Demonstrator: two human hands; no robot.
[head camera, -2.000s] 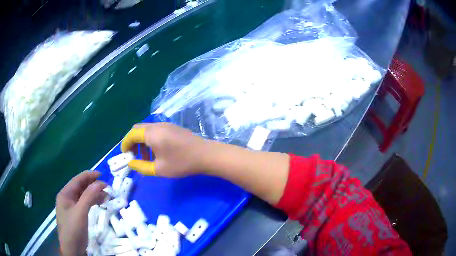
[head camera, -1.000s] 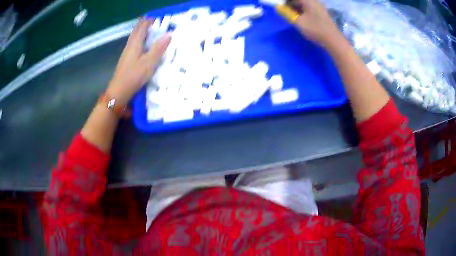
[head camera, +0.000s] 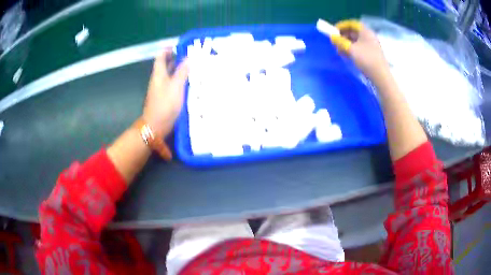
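Note:
The blue tray (head camera: 280, 158) lies on the worktop, its left and middle heaped with white pieces (head camera: 242, 102). My right hand (head camera: 358, 45), with yellow finger cots on thumb and index finger, holds a white cover plate (head camera: 327, 27) at the tray's far right corner. My left hand (head camera: 166, 91) is at the tray's left rim, its fingers pointing away from me. Its fingertips are blurred, and I cannot tell whether it holds something; a small pale spot shows at them.
The green conveyor belt (head camera: 124, 27) runs beyond the tray behind a pale rail, with a white belt unit (head camera: 82, 36) on it. The open parts bag (head camera: 430, 80) lies right of the tray. A red stool (head camera: 474, 188) stands at the lower right.
Since the first frame the view has swung down towards my lap. Since one second ago the tray sits lower and further right in view; the white piece in my right hand now shows clearly.

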